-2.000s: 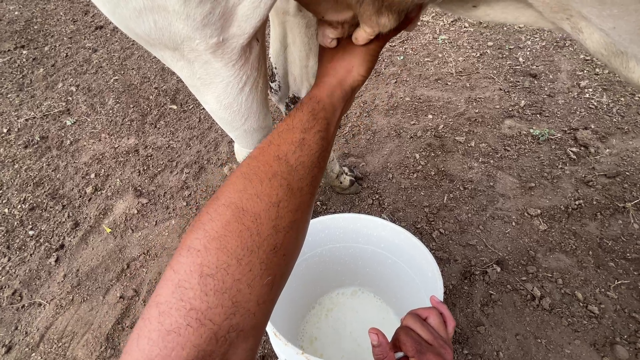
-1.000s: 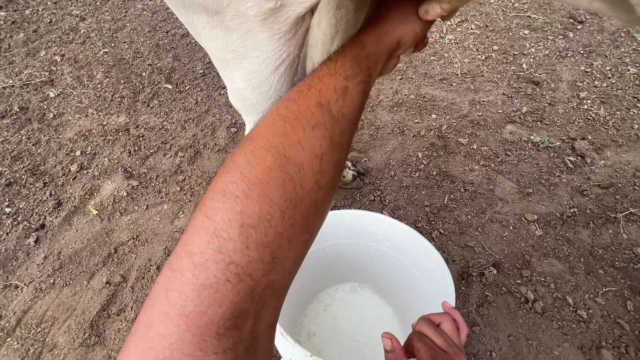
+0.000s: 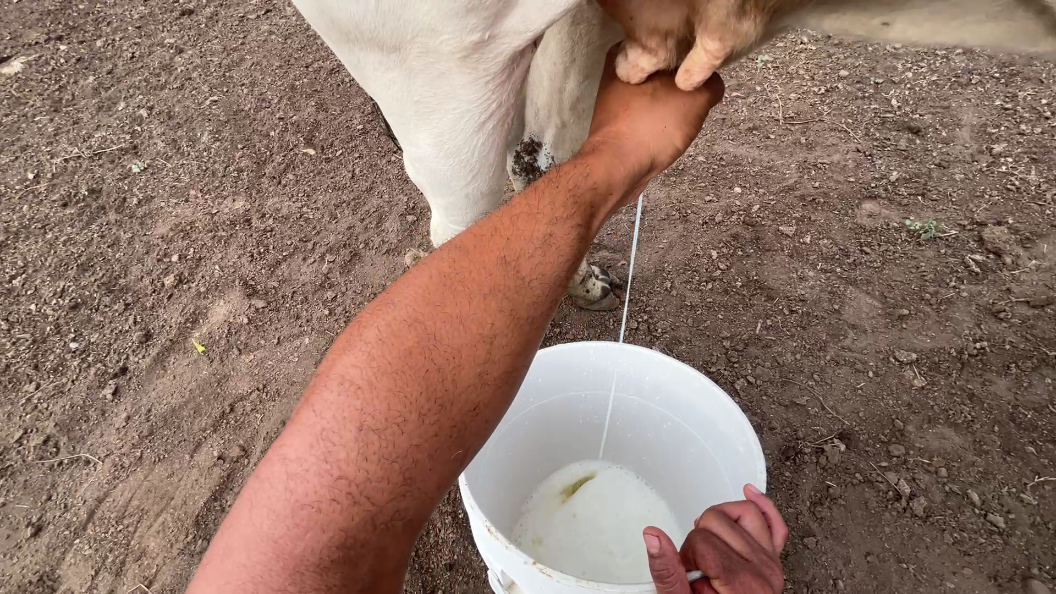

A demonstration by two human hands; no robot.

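Note:
My left hand (image 3: 656, 120) is raised under the cow's udder (image 3: 660, 25), closed around a teat that it mostly hides. Two other teats (image 3: 700, 62) hang in front of it. A thin stream of milk (image 3: 634, 264) runs from below this hand down into a white plastic bucket (image 3: 734, 412). Foamy milk (image 3: 598, 524) covers the bucket's bottom, with a yellowish-green patch on it. At the near right of the bucket, my right hand (image 3: 726, 549) grips the rim, thumb toward the inside.
The cow's white hind leg (image 3: 462, 124) stands beyond my left forearm. Another leg behind it bears dark dirt, and its hoof (image 3: 594, 287) rests on the ground behind the bucket. Bare brown soil (image 3: 891, 330) with small stones and twigs surrounds the bucket.
A milk stream now shows that neither earlier frame shows. One second ago my left hand was partly cut off at the top edge; the view has shifted since. My right hand stays at the rim.

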